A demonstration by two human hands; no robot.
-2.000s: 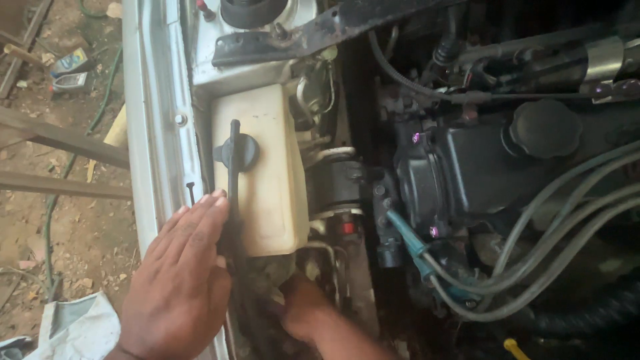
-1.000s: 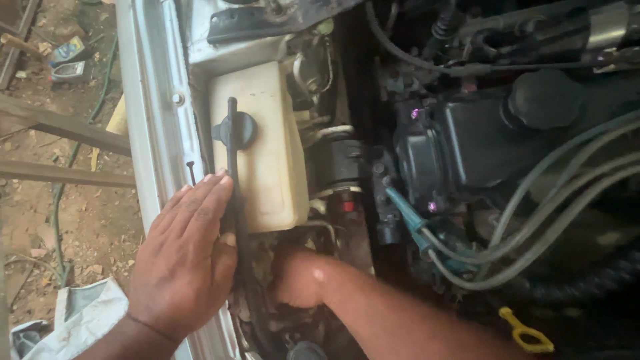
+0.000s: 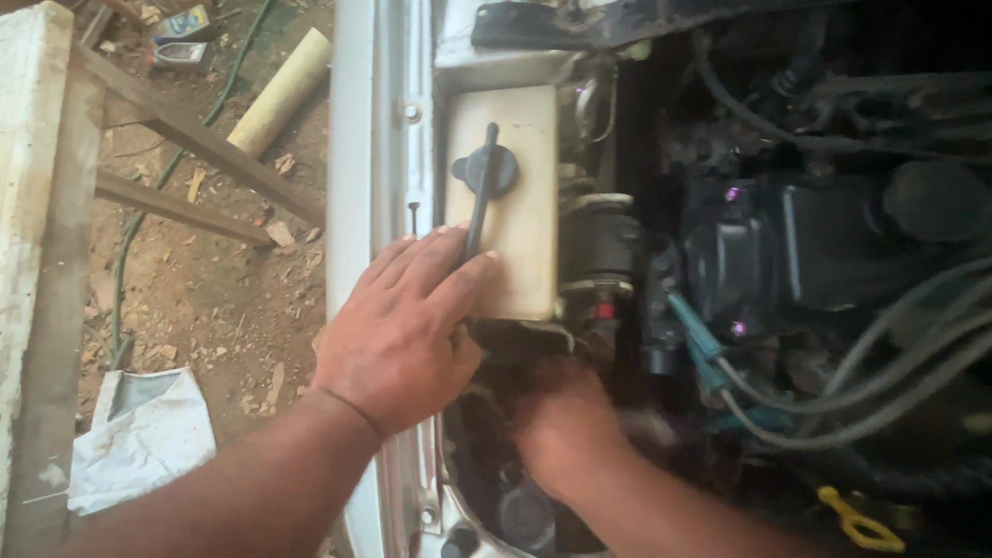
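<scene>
Palm down, my left hand (image 3: 411, 325) rests across the inner edge of the silver fender (image 3: 353, 232) and the side of a cream plastic fluid reservoir (image 3: 523, 248). Its fingertips touch a black rubber hose (image 3: 482, 201) that runs over the reservoir's black cap (image 3: 504, 172); whether they grip it is unclear. My right hand (image 3: 566, 418), blurred, reaches down into the gap just below the reservoir. Its fingers are hidden in shadow, so what it touches cannot be told.
Right of the reservoir lies the engine with its black cover (image 3: 845, 240), teal-booted spark plug wires (image 3: 806, 403) and a yellow dipstick handle (image 3: 860, 523). Outside the car are a wooden frame (image 3: 209, 163), a green garden hose (image 3: 120, 287), a pale tube (image 3: 283, 97) and a white cloth (image 3: 143, 442).
My right hand went deeper below the reservoir and more of its forearm came into view, then it shifted within the gap. My left hand stays at the fender edge, its fingers now over the hose.
</scene>
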